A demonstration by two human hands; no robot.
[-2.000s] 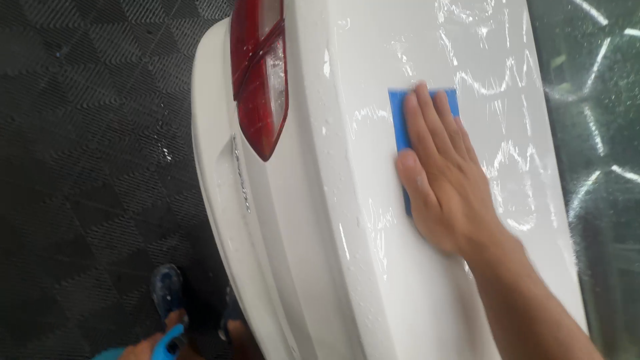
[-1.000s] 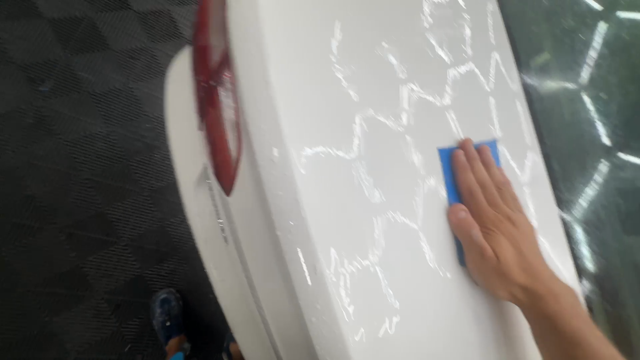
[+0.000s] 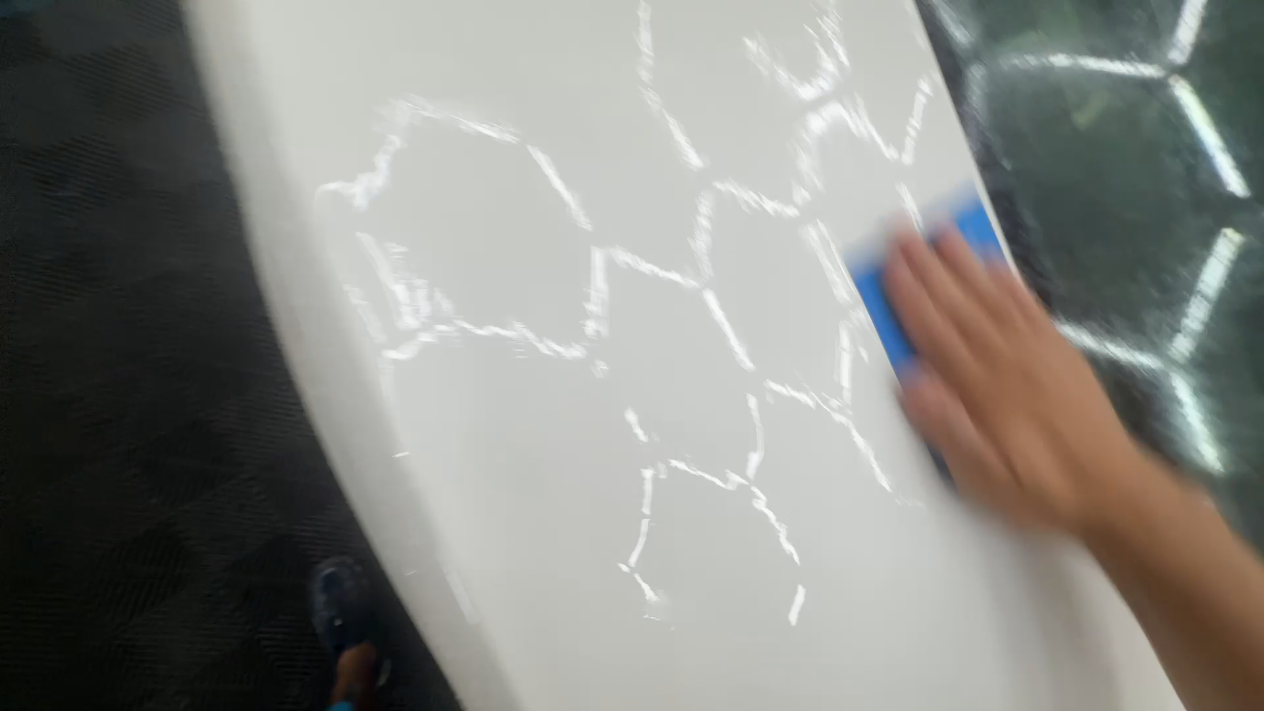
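Observation:
My right hand lies palm down on a flat blue pad or cloth, fingers over its top and thumb along its left edge. Both are blurred. The pad rests on the glossy white rear panel of a car, beside the edge of the dark glass. Its lower part is hidden beneath the palm. Bright reflections of honeycomb-shaped lights spread over the paint to the left of the hand. My left hand is out of view.
Dark glass borders the panel on the right. Left of the car's curved edge is a dark, textured tiled floor. A foot in a dark shoe stands on it at lower left, close to the bodywork.
My right hand and the blue pad have moved right across the white panel to the glass edge. The view has shifted, and the red tail light has left it, as has a bright blue item at lower left.

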